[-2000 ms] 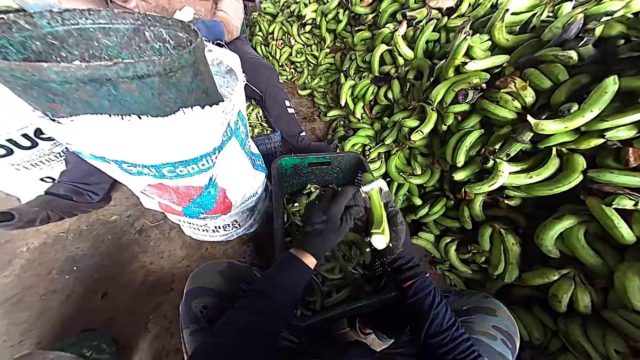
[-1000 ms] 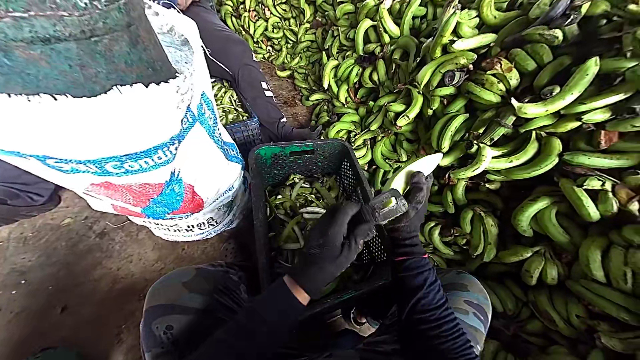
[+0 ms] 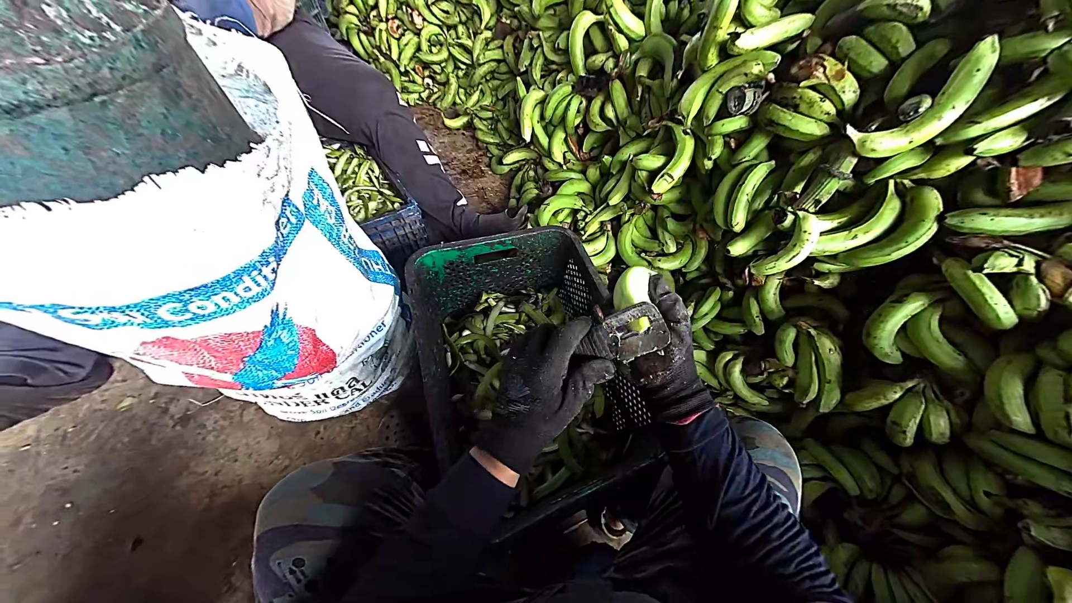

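My left hand (image 3: 544,389), in a dark glove, grips the handle of a peeler (image 3: 638,332) with a wide metal head. In my right hand (image 3: 670,360), also gloved, is a partly peeled green banana (image 3: 634,287), its pale flesh showing at the upper end. The peeler's head lies against the banana, over the right edge of a dark green plastic crate (image 3: 502,255). Green peel strips (image 3: 507,322) lie in the crate, below my left hand. My fingers hide the lower part of the banana.
A large heap of green bananas (image 3: 888,226) fills the right and back. At the left stands a white woven sack (image 3: 209,276) around a worn green container (image 3: 100,100). Another person's leg (image 3: 360,92) stretches beside a blue crate (image 3: 398,230) of peels. Bare ground (image 3: 167,502) shows at lower left.
Both hands have stayed near the crate's right side, holding peeler and banana. More pale flesh shows than two seconds ago, when the banana pointed downward; its pale end now points up.
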